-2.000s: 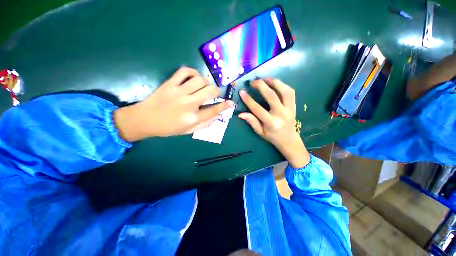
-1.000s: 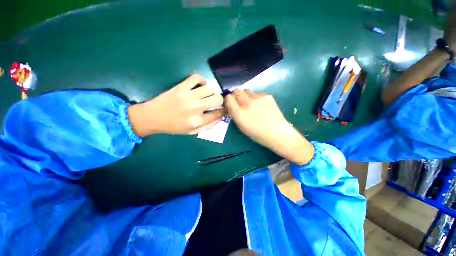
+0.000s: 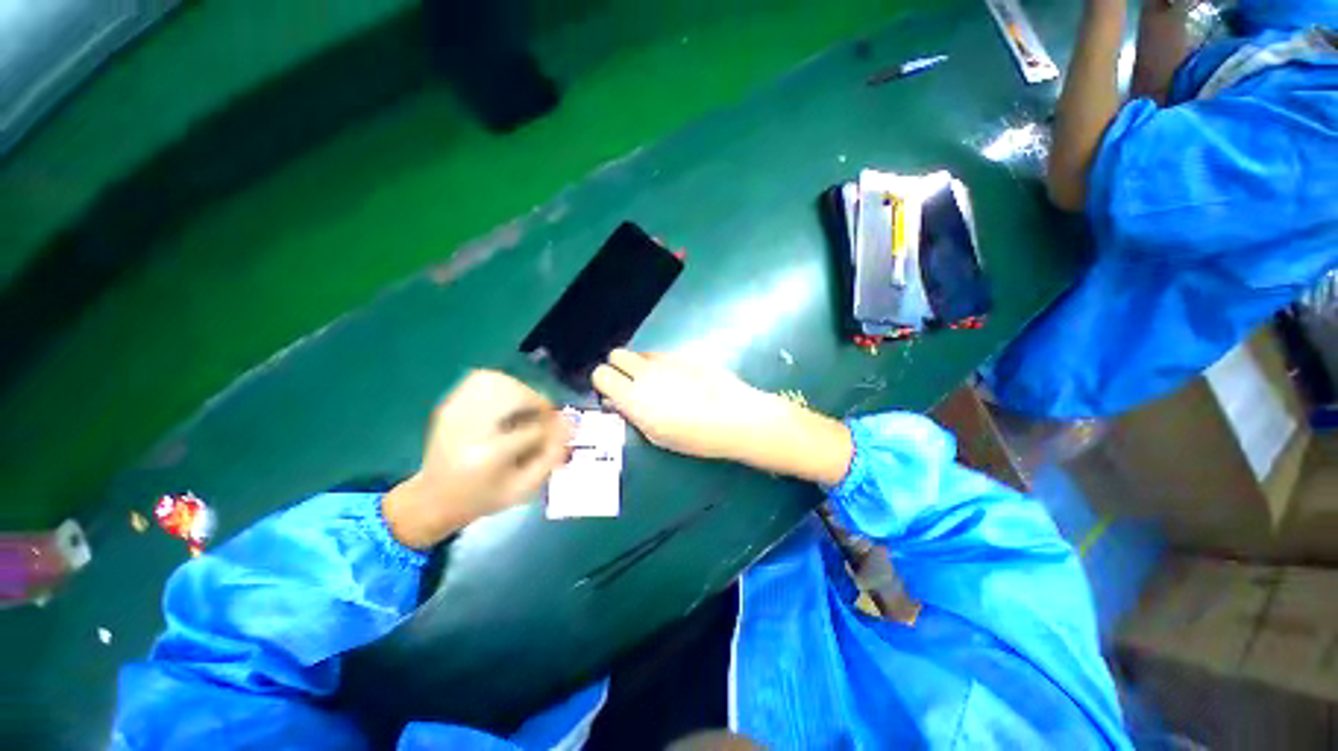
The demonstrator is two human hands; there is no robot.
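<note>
A phone-sized display screen (image 3: 605, 304) lies dark and face up on the green mat, tilted up to the right. The small white test board (image 3: 587, 473) lies below its lower end. My right hand (image 3: 682, 404) reaches in from the right, its fingertips at the screen's lower edge, by the upper end of the board; what lies under the fingertips is hidden. My left hand (image 3: 492, 452) is blurred, fingers curled, at the left edge of the board; whether it holds something cannot be told. Thin black tweezers (image 3: 646, 547) lie below the board.
A pile of screens (image 3: 907, 257) with silver-grey backs stands to the right. A red-and-white wrapped item (image 3: 184, 518) and a pink item (image 3: 37, 563) lie at far left. A pen-like tool (image 3: 907, 69) lies at the back. Another person's blue sleeve (image 3: 1174, 191) is at right.
The view has turned and shifted. The screen was lit two seconds ago and is now dark. My left hand has drawn back from the board's upper end, uncovering more of the board.
</note>
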